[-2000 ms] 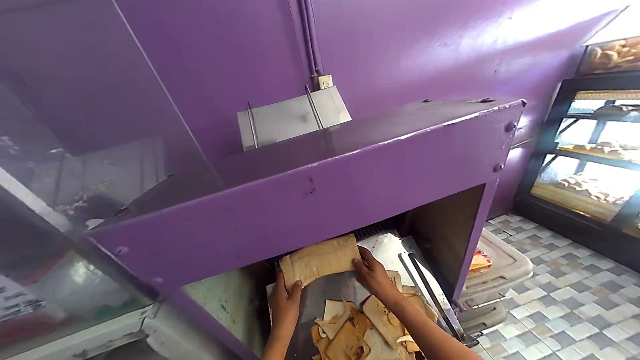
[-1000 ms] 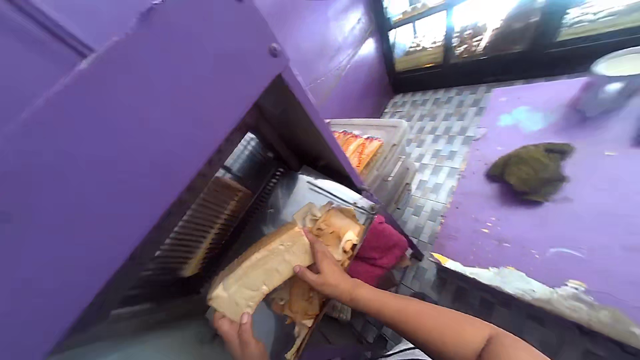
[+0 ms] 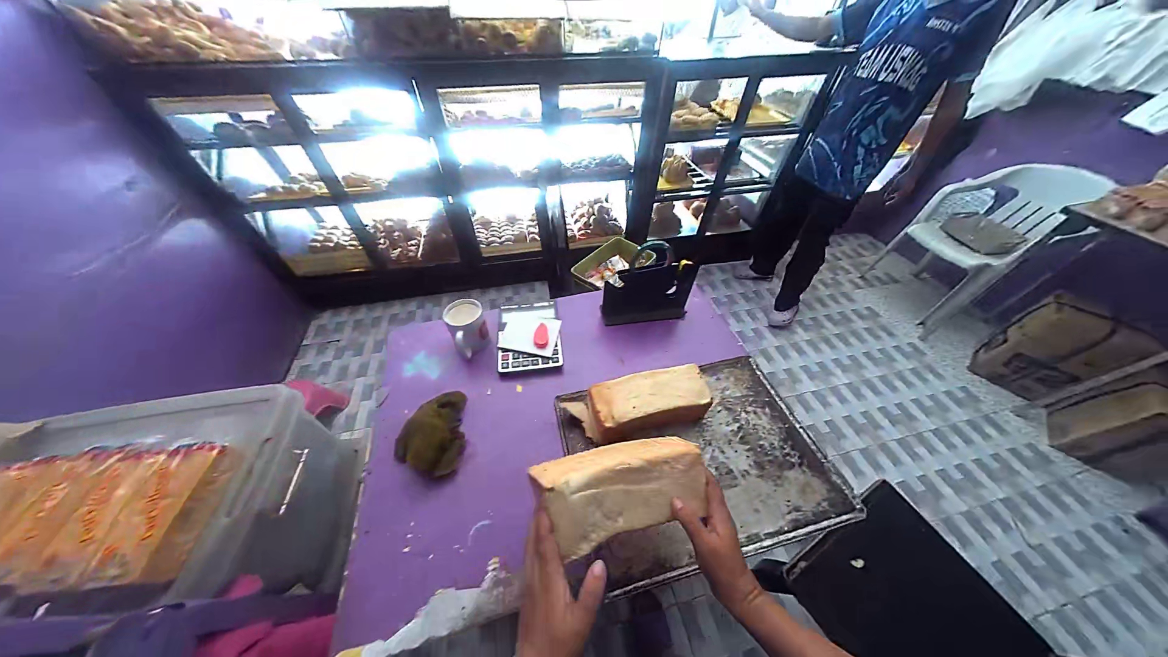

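Note:
Between my left hand (image 3: 558, 593) and my right hand (image 3: 716, 547) is a long loaf of bread (image 3: 625, 493), gripped at its two ends above the near left part of a worn metal baking tray (image 3: 776, 456). A second loaf (image 3: 650, 401) lies on the tray just beyond it, with a piece of brown paper or crust at its left end. The tray rests on a purple table (image 3: 456, 529). Whether the held loaf touches the tray is hard to tell.
On the table are a green cloth (image 3: 432, 435), a mug (image 3: 466, 327), a calculator (image 3: 530, 342) and a black holder (image 3: 648, 292). A plastic bin (image 3: 274, 493) of packaged bread stands left, a black chair seat (image 3: 922, 584) right. Near the display case (image 3: 429, 173) stands a person (image 3: 876, 119).
The view has swung from the purple slicing machine to the table. Both hands have carried the loaf away from the machine, where it was a second ago, and now have it over the tray.

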